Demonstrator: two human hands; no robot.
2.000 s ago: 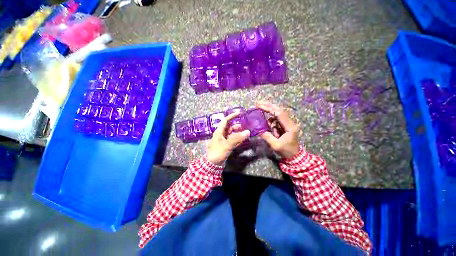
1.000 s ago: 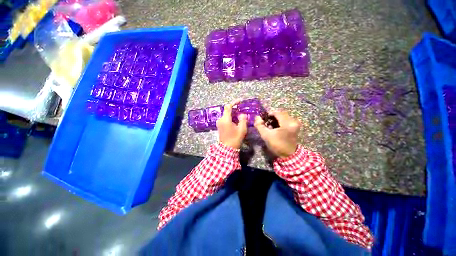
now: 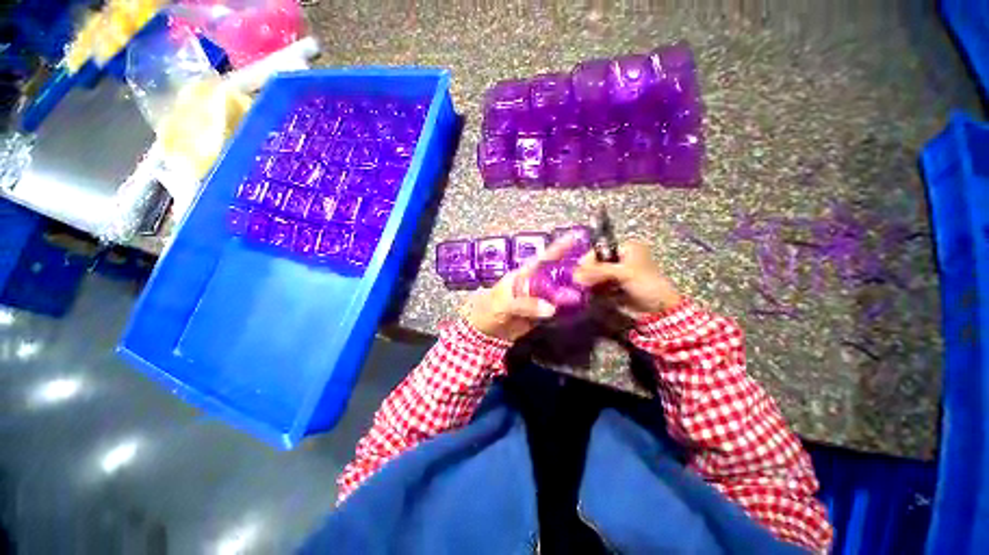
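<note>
My left hand [image 3: 515, 308] holds a clear purple moulded part [image 3: 559, 284] above the near table edge. My right hand [image 3: 634, 282] is against the same part and holds a small dark cutter [image 3: 605, 239], whose tip points away from me; its handles are hidden by the fingers. A row of purple parts [image 3: 492, 256] lies just beyond and left of my left hand, its right end partly covered by the hand. A larger purple block of parts [image 3: 591, 125] stands farther back on the table.
A blue tote [image 3: 271, 325] at left holds neat purple rows in its far part. Thin purple trimmings [image 3: 813, 244] lie scattered on the speckled table [image 3: 781, 108] at right. A blue bin [image 3: 960, 271] stands at the right edge. Plastic bags [image 3: 195, 119] lie upper left.
The view has shifted, so the table things appear farther right. My hands have lifted a part off the row towards me, and the cutter's tip now shows above my right hand.
</note>
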